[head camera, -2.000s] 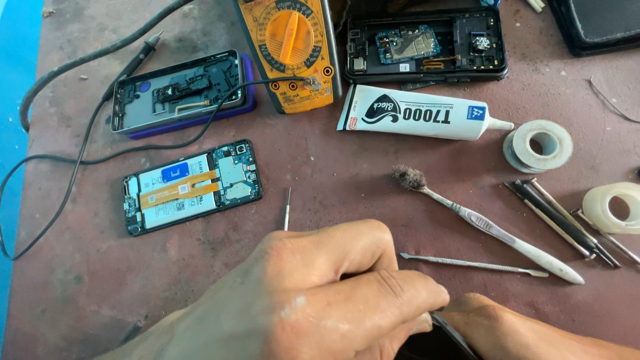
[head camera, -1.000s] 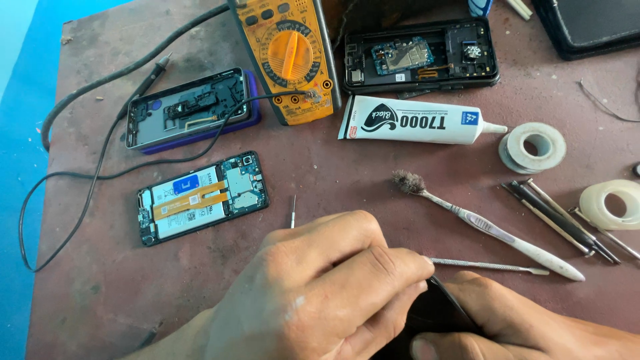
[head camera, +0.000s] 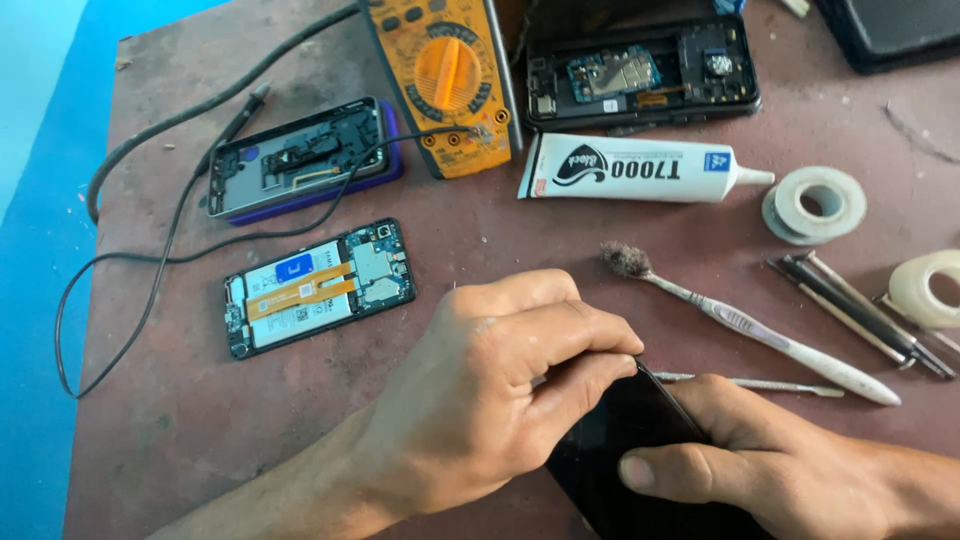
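Observation:
A dark, glossy flat panel, seemingly a phone's screen side, lies between my hands at the bottom. My right hand grips its right side, thumb on the face. With thumb and fingertips, my left hand pinches its upper corner; whether a small tool is between them cannot be told. A thin metal spudger lies just behind my right hand. Farther back is a worn toothbrush. Left of my left hand, an opened phone shows its battery, orange flex cables and board.
Toward the back are a phone frame on a purple case, an orange multimeter with a black probe lead, another opened phone and a glue tube. At right sit a solder-wick-like spool, screwdrivers and a tape roll.
The dark panel shows more between my hands than two seconds ago. My right hand has come further into view, its thumb now on the panel's face. My left hand keeps its pinch at the corner.

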